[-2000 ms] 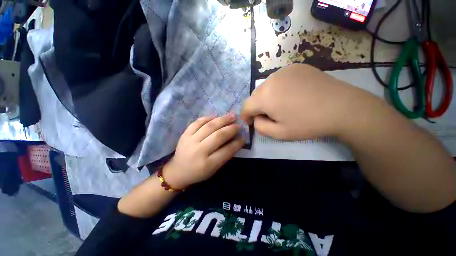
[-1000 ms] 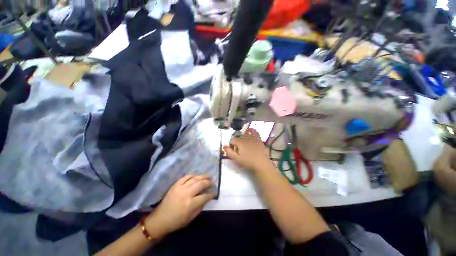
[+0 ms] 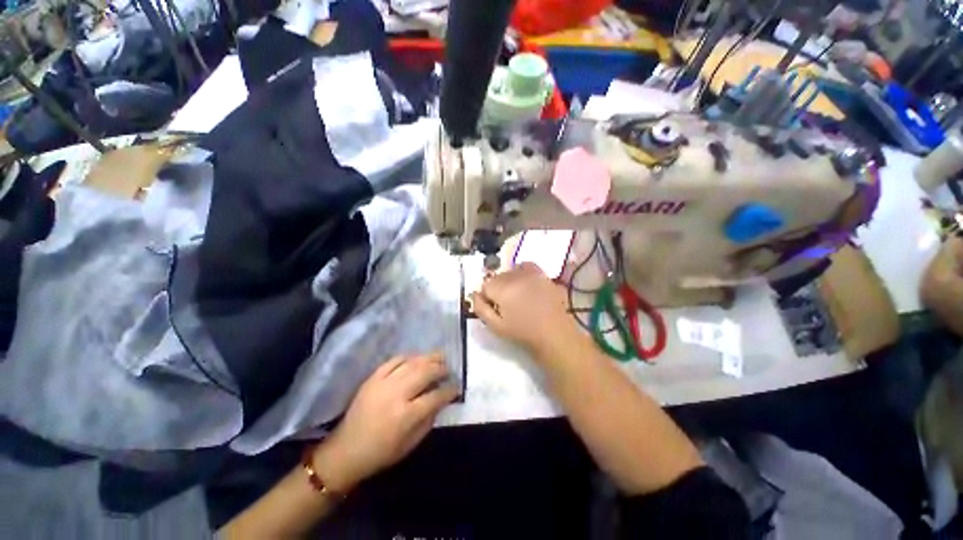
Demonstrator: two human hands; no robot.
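The grey fabric panel (image 3: 396, 285) lies on the machine table, left of and below the needle area, with a narrow dark seam edge (image 3: 463, 348) along its right side. Dark fabric (image 3: 259, 243) is bunched with it further left. My left hand (image 3: 396, 406) lies on the panel's near right corner, fingers on the seam edge. My right hand (image 3: 514, 303) is at the seam edge just below the presser foot area, thumb and fingertips together; whether it pinches the edge is too small to tell. The sewing machine head (image 3: 456, 195) stands above the panel.
Scissors (image 3: 627, 321) with green and red handles lie right of my right forearm. A phone (image 3: 544, 253) lies behind my right hand. White paper tags (image 3: 714, 343) lie further right. A pale green thread cone (image 3: 525, 79) stands behind the machine. Another person's arm (image 3: 943, 276) shows at the right edge.
The view has pulled back from the close-up and tilted up, showing the whole machine. My right hand has moved up the seam edge toward the needle; my left hand stays near the panel's near corner.
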